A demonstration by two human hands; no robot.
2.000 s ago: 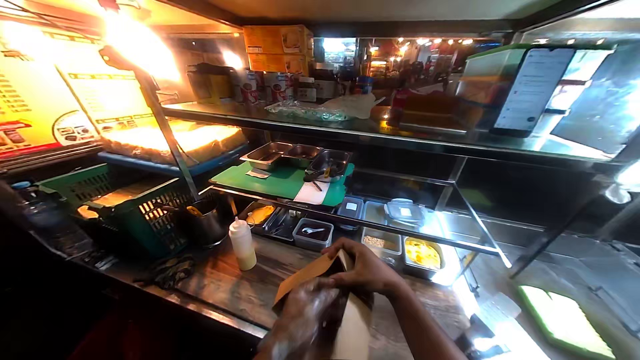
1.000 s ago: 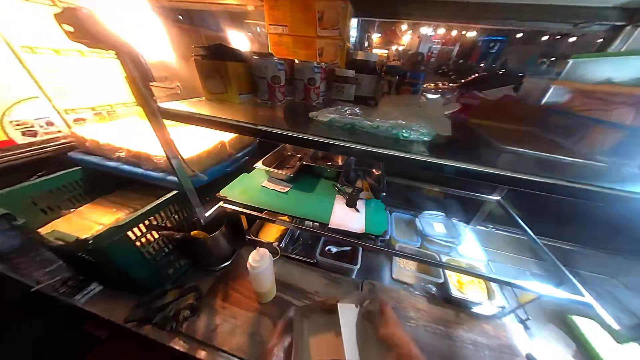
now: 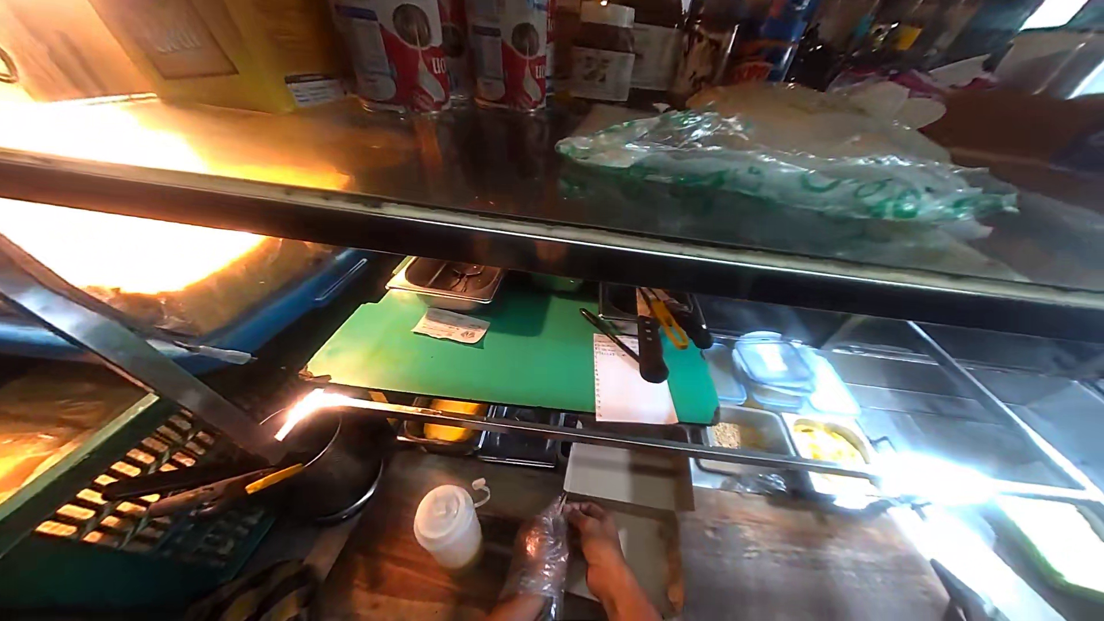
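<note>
An open cardboard box (image 3: 634,479) lies on the wooden counter at the bottom middle, its lid tilted back under the metal rail. My left hand (image 3: 539,556), covered by a clear plastic glove, is at the box's left edge. Bare, my right hand (image 3: 597,539) is over the inside of the box, its fingertips close to the left hand's. Whether the fingers pinch something thin between them cannot be told. Left of the hands stands a white-capped squeeze bottle (image 3: 448,526).
A metal shelf (image 3: 483,185) with cans and a plastic bag (image 3: 802,164) crosses above. Beneath it a green cutting board (image 3: 517,354) holds paper and a knife (image 3: 651,345). A pot (image 3: 332,466) and green crate (image 3: 129,492) stand left; food trays (image 3: 828,444) sit right.
The cardboard box, folded up between my hands two seconds ago, now lies open on the counter. My hands have come together at its left side. The view has moved closer to the shelf.
</note>
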